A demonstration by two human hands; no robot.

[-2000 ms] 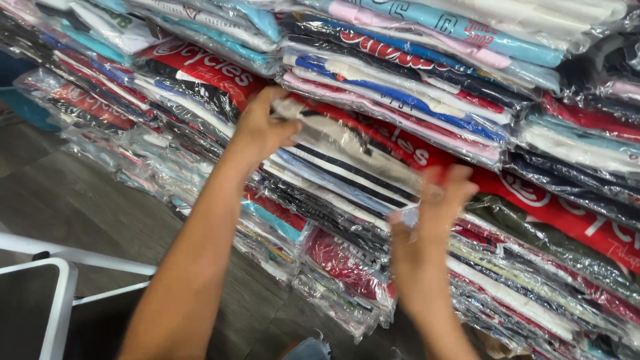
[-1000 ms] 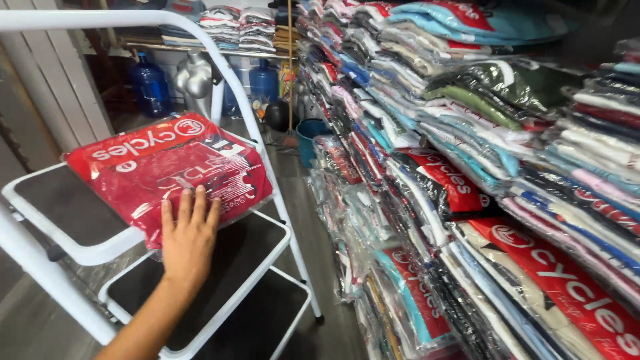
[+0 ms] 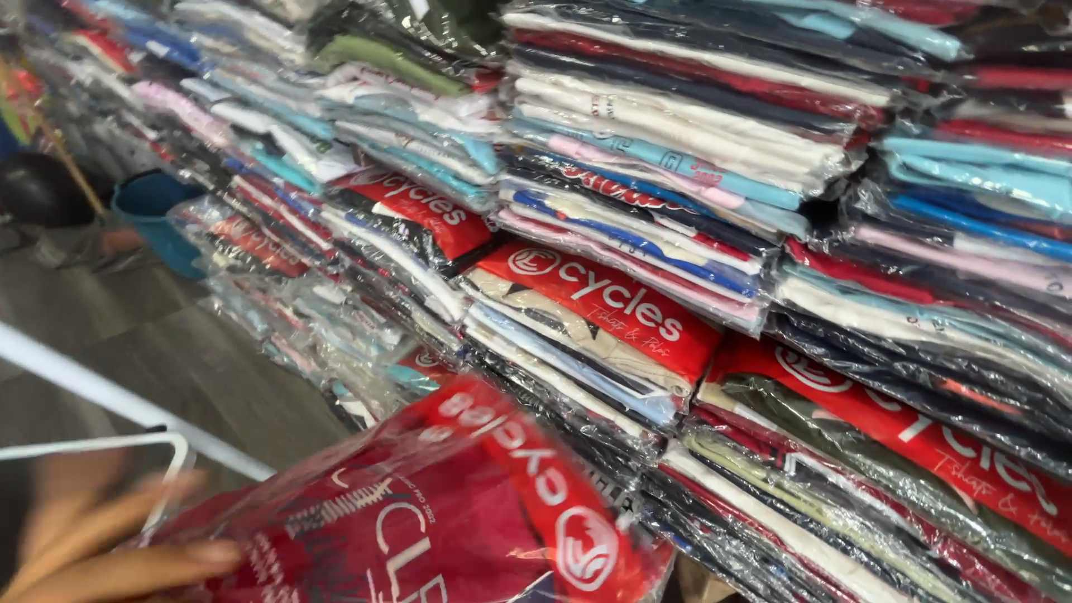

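Note:
At the lower left, my left hand (image 3: pixel 109 536) is blurred, its thumb and fingers at the left edge of a red folded shirt in a clear plastic bag (image 3: pixel 435 519). The bag has a bright red printed header band and lies tilted in front of the stacks. My right hand is out of the frame. Just beyond the bag, a beige shirt in a bag with a red band (image 3: pixel 603 318) tops a lower stack of bagged folded shirts (image 3: pixel 569 394). A taller stack of bagged shirts (image 3: pixel 662 134) rises behind it.
More bagged shirts (image 3: pixel 921 352) are piled at the right, and others (image 3: pixel 285 293) extend to the far left. A blue bucket (image 3: pixel 159 209) stands on the grey wood-look floor (image 3: pixel 109 327). White metal tubing of a step ladder (image 3: pixel 126 402) crosses the lower left.
The red bagged shirt, earlier lying on the step ladder under a hand, is now up in front of the shirt stacks. The view has swung right, toward the stacks.

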